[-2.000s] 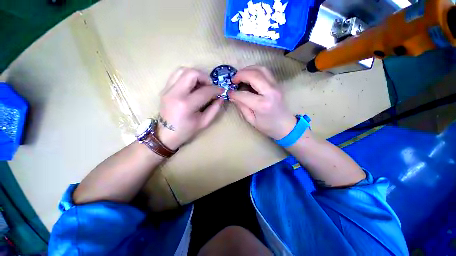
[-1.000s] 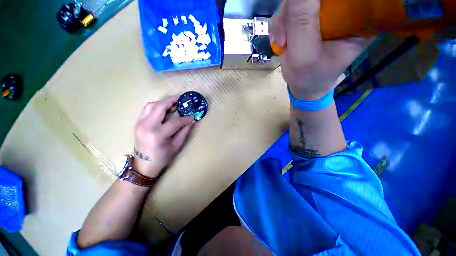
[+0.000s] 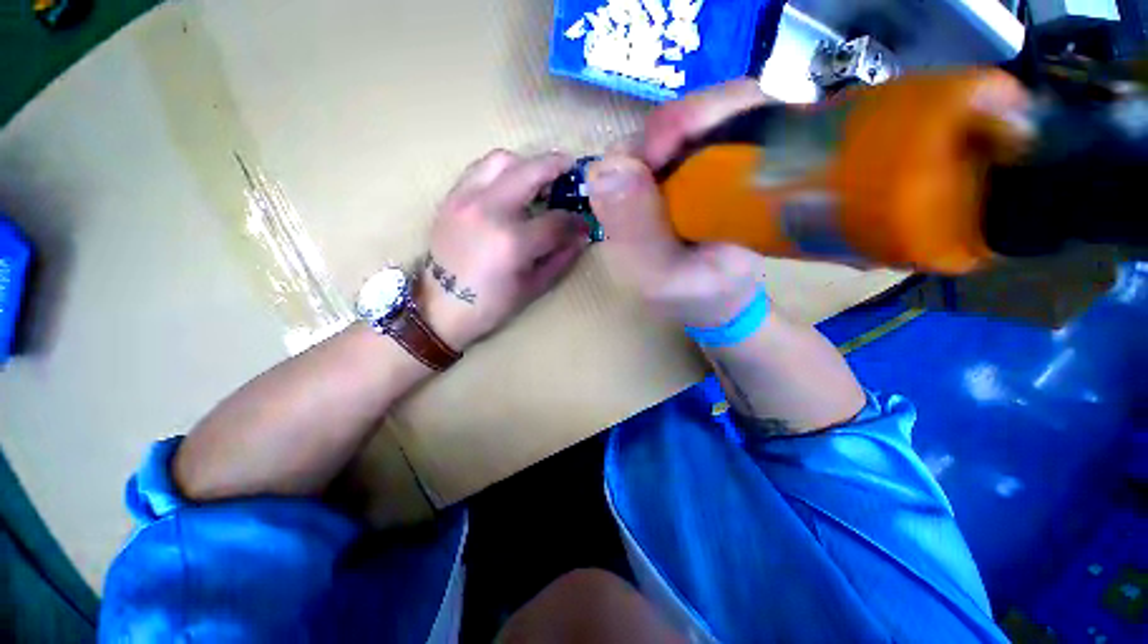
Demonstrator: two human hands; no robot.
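Note:
The dark round unit (image 3: 573, 189) is above the cardboard, mostly hidden by fingers, with a small green patch (image 3: 596, 228) at its lower edge. My left hand (image 3: 494, 242) holds the unit from the left side. My right hand (image 3: 655, 233) is closed around the front part of the orange electric screwdriver (image 3: 869, 170), which lies across it and is blurred. The driver's tip is hidden behind the right-hand fingers, close to the unit. Whether the tip touches the unit cannot be told.
Tan cardboard (image 3: 139, 327) with a taped seam lies under the hands. A blue bin (image 3: 604, 78) with white pieces is at the top, beside a metal device (image 3: 856, 63). Another blue bin (image 3: 10, 283) is cut off at the left edge. Another dark unit (image 3: 61, 13) is at the top left.
The right hand has brought the orange screwdriver from the upper right down to the unit. The left hand still holds the unit. The camera view has shifted.

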